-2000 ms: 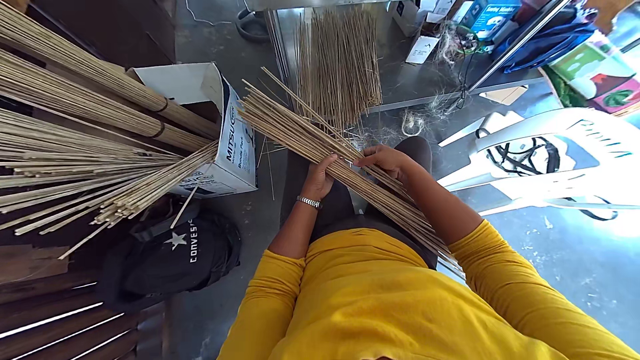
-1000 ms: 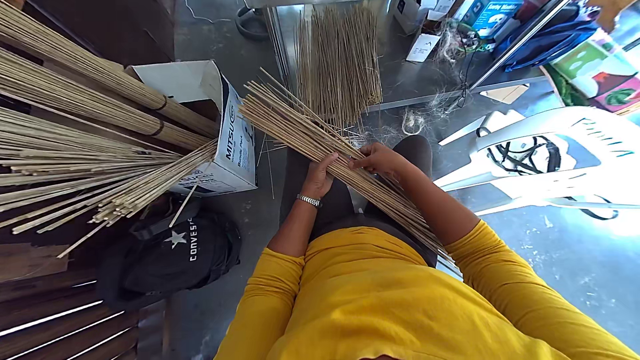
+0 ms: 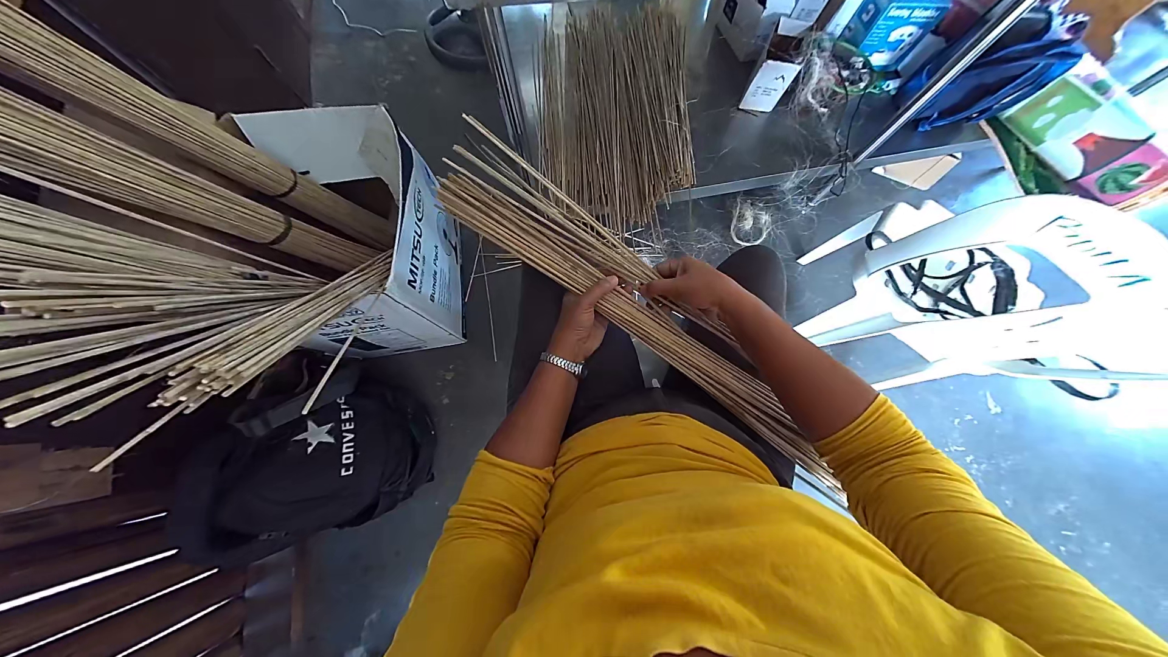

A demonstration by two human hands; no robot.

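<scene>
A long bundle of thin tan sticks lies slantwise across my lap, its upper left end spread into loose tips. My left hand is closed around the bundle's middle, thumb on top; a metal-banded watch is on that wrist. Just right of it, my right hand pinches at the bundle's upper side with thumb and fingers; what lies between the fingertips is too small to tell. Beyond the bundle, a flat mass of similar thin sticks rests on a low surface.
At left, a white cardboard box holds several tied and loose stick bundles. A black backpack sits below it. A white plastic chair with black straps stands at right. Tangled fibres and small boxes are near the top.
Some sticks at the bundle's upper left end have shifted and fanned apart. Both hands stay at nearly the same place on the bundle.
</scene>
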